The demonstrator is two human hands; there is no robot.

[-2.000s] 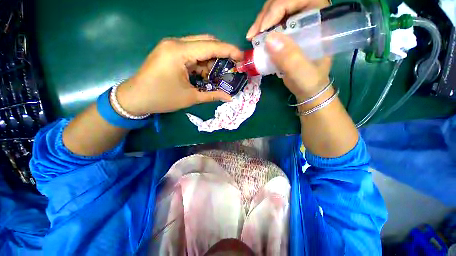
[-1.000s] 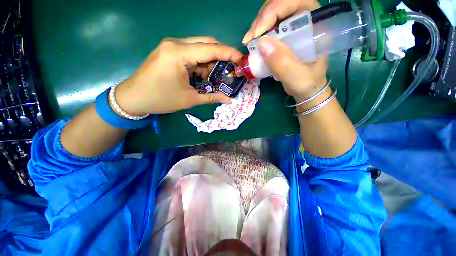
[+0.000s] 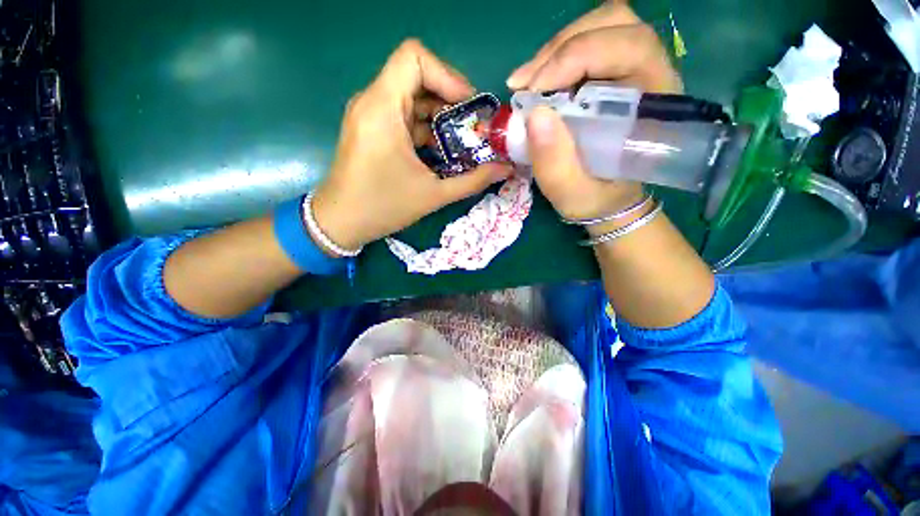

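Note:
My left hand [image 3: 388, 151] holds a small dark watch housing [image 3: 466, 135] with a shiny rim between thumb and fingers, its open side with circuitry facing up. My right hand [image 3: 590, 111] grips a large clear-white glue syringe [image 3: 646, 146], lying nearly level. Its red needle hub [image 3: 499, 131] is at the housing's right edge, with the tip pointing into the housing; whether it touches cannot be told. A black piece [image 3: 678, 108] lies along the barrel, and a green adapter [image 3: 752, 151] is at its rear.
A crumpled tissue with reddish marks [image 3: 469, 237] lies on the green mat [image 3: 252, 111] below the housing. A clear hose [image 3: 837, 202] curves from the adapter. A second white tissue [image 3: 810, 83] and a black controller [image 3: 893, 136] are at right. A black parts tray [image 3: 45, 191] is at left.
The housing is turned and tipped to show more of its inside. My left hand has shifted right and up. The syringe's rear end has swung down, and the hose now leaves it lower.

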